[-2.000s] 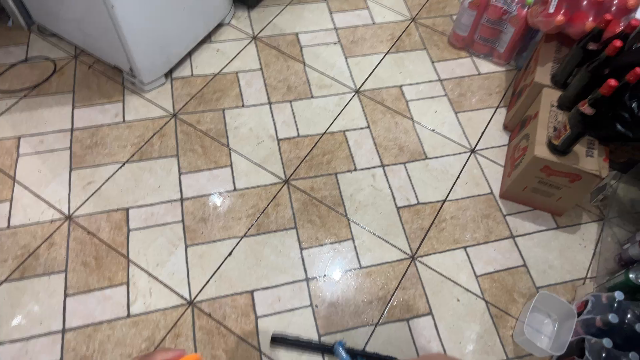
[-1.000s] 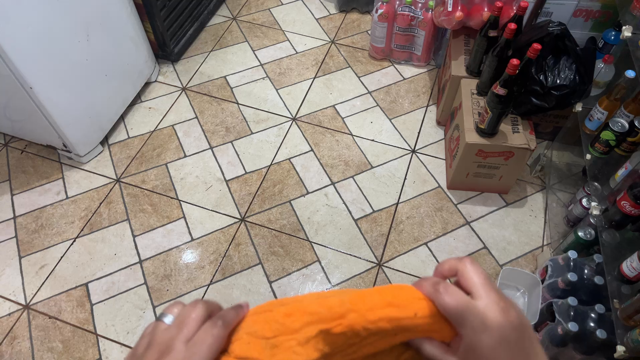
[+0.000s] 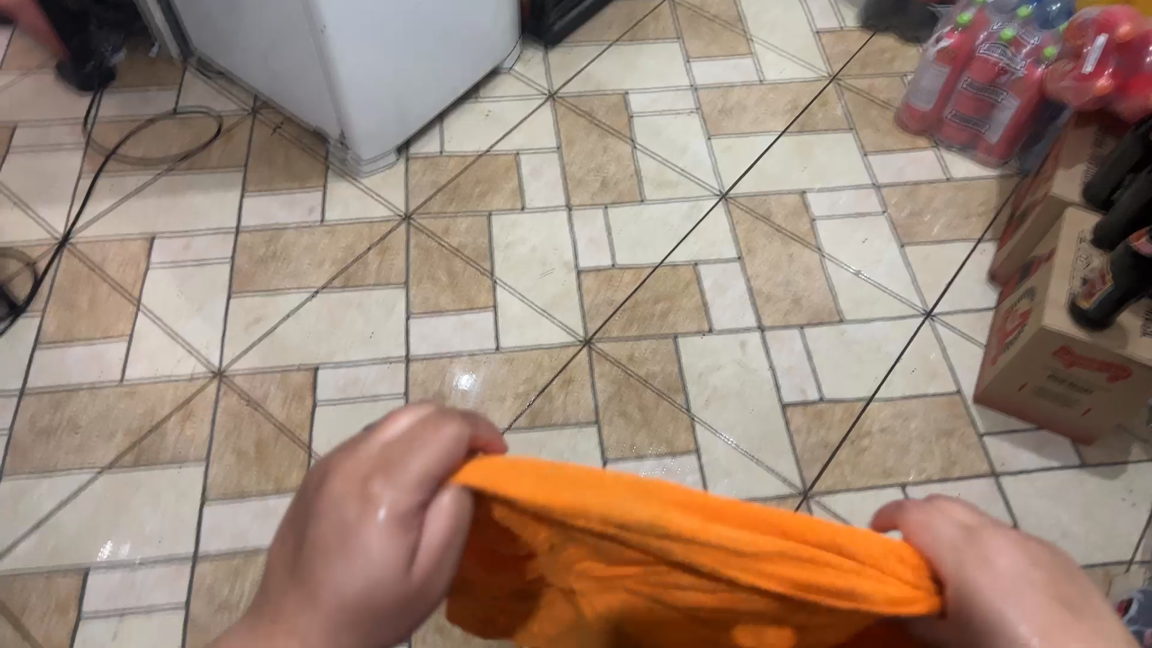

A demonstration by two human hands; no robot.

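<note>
An orange cloth (image 3: 684, 549) is stretched between my two hands at the bottom of the head view, its upper edge folded over. My left hand (image 3: 387, 513) grips its left corner between thumb and fingers. Around the right end of the cloth is closed my right hand (image 3: 999, 576), its fingertips partly hidden. The lower part of the cloth runs out of view. Beneath both hands lies a floor of beige and brown tiles (image 3: 765, 387) with wet, shiny spots.
A white appliance (image 3: 360, 72) stands at the upper left, with a black cable (image 3: 85, 193) on the floor beside it. At the right are cardboard boxes (image 3: 1053, 360), dark bottles (image 3: 1116, 279) on top, and plastic-wrapped red bottles (image 3: 981, 90). Part of a person (image 3: 45, 36) shows top left.
Two seconds ago a dark stick lay at the bottom edge and the cloth barely showed. Both hands and the cloth have since come into view. The view has shifted left since one second ago.
</note>
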